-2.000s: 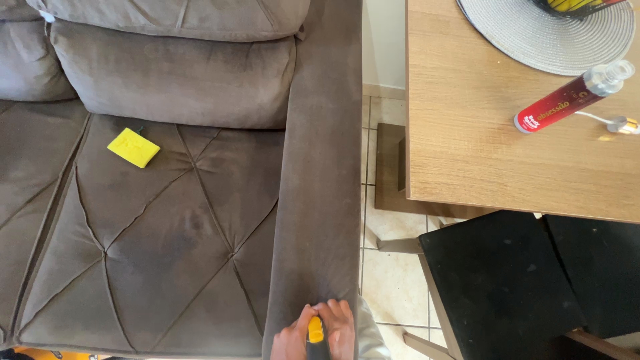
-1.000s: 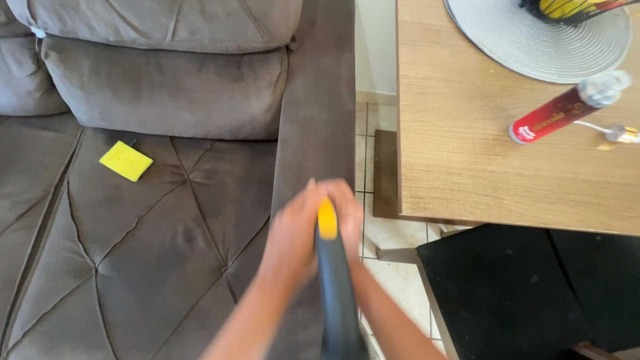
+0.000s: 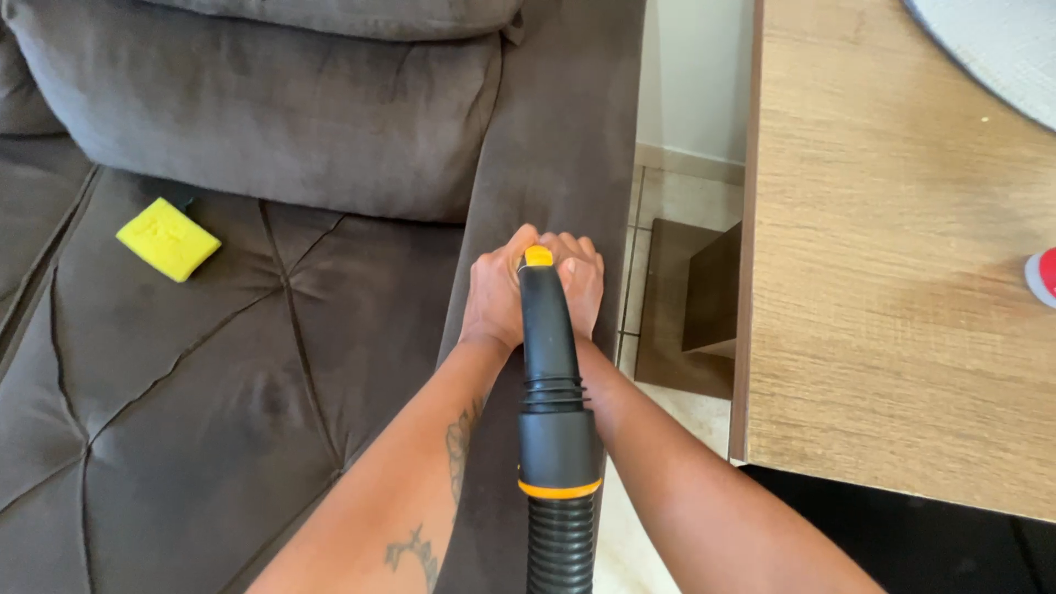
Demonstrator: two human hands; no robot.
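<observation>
Both my hands grip the front end of a black vacuum cleaner hose handle (image 3: 549, 330) with a yellow part at its tip. My left hand (image 3: 495, 301) wraps it from the left and my right hand (image 3: 582, 280) from the right. They are over the padded armrest (image 3: 561, 140) of a dark grey-brown fabric sofa. The ribbed hose (image 3: 561, 544) runs down out of the view between my forearms. My hands and the handle hide the nozzle's far end. A yellow sponge (image 3: 169, 239) lies on the sofa's seat cushion (image 3: 198, 396), near the back cushion (image 3: 272, 107).
To the right stands a wooden table (image 3: 874, 272) with a round woven placemat (image 3: 1006, 58) and the end of a red bottle (image 3: 1046, 276) at the frame's edge. A black chair seat (image 3: 891, 528) is below the table edge. Tiled floor (image 3: 693, 198) shows between sofa and table.
My hands have moved up along the armrest from its lower end, with the hose handle between them. The sponge lies still on the seat. The view has come closer to the sofa.
</observation>
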